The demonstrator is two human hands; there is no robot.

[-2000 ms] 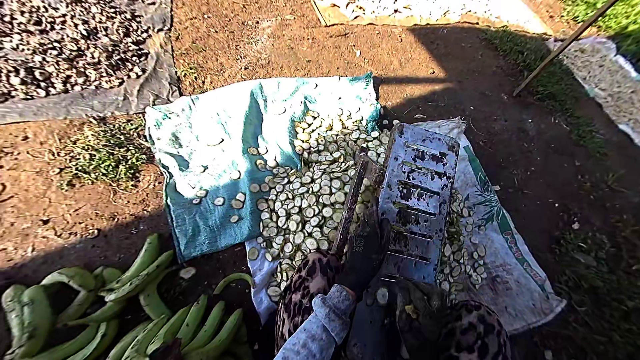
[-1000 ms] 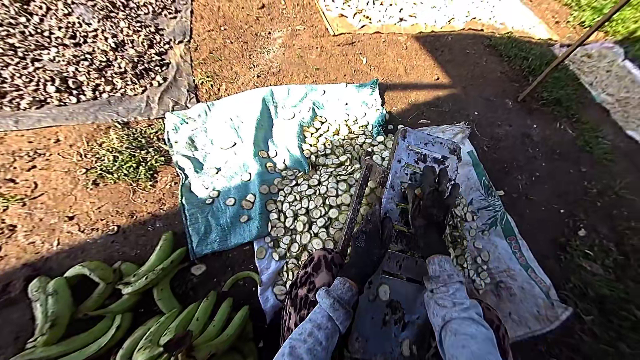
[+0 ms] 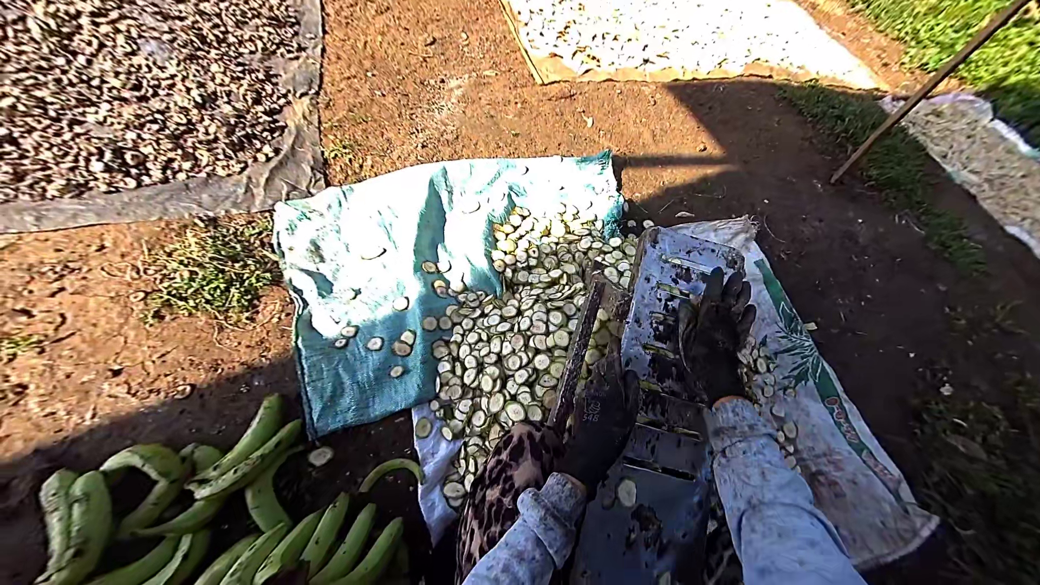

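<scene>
A long metal slicer board [image 3: 650, 504] with several crosswise slots slopes away from me between my legs. My left hand [image 3: 601, 414], in a dark glove, is at the board's left side, beside a narrow wooden bar [image 3: 578, 349]; its fingers are mostly hidden, so its hold is unclear. My right hand [image 3: 717, 333], also gloved, lies over the right part of the slotted section, palm down with fingers apart. Whether something is under the palm cannot be seen. Round pale plantain slices [image 3: 520, 349] are heaped left of the board, and one slice [image 3: 626, 492] rests on its near part.
A teal woven sack [image 3: 366, 390] and a white printed sack [image 3: 845, 455] lie under the slices. Green plantains [image 3: 268, 504] sit at lower left. Sheets of drying pieces [image 3: 138, 97] [image 3: 666, 36] lie farther off. A wooden pole [image 3: 926, 93] slants at upper right.
My right hand has moved from the near part of the board up onto its slotted section, and since a second ago lies toward its right side. My left hand stays at the board's left side.
</scene>
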